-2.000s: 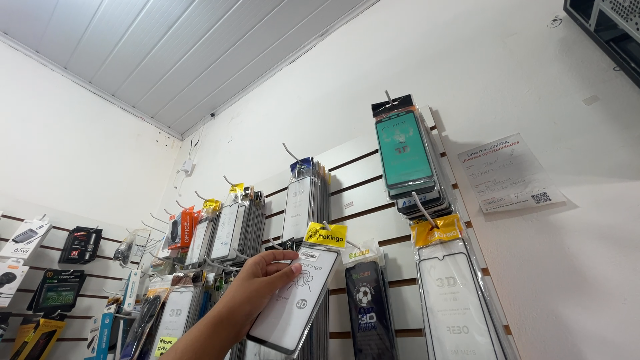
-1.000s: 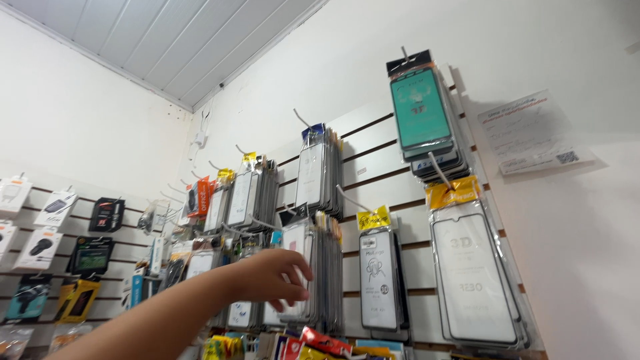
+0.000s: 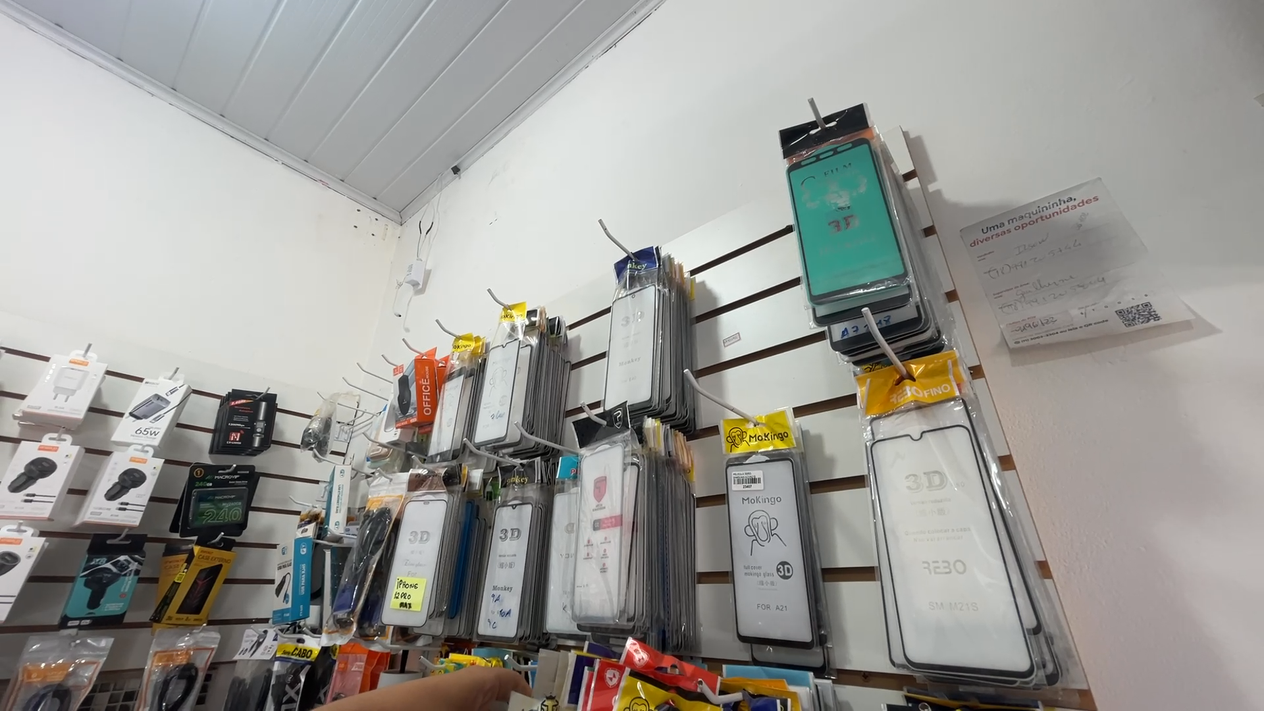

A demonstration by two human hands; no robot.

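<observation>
Part of one of my arms or hands (image 3: 449, 688) shows at the bottom edge; which hand it is, and whether it holds anything, this view does not settle. Just right of it are colourful packets (image 3: 657, 681), mostly cut off. Above hang packaged phone screen protectors on metal hooks: a yellow-topped Mokingo pack (image 3: 772, 548), a thick stack with a clear front pack (image 3: 604, 533), an orange-topped pack (image 3: 948, 553) at the right, and a teal-faced pack (image 3: 847, 227) higher up. Another stack (image 3: 635, 346) hangs at upper centre. My other hand is out of view.
White slatwall (image 3: 750, 341) carries the hooks. Boxed chargers (image 3: 64, 387), car chargers (image 3: 123, 489) and bagged cables (image 3: 178, 671) hang at the left. A paper notice (image 3: 1071, 262) with writing is fixed to the wall at right. Bare hook ends stick out near the corner.
Two seconds ago a hand held a yellow-topped screen protector pack; one second ago it was without that pack, near the central stack. The hand has since dropped to the bottom edge.
</observation>
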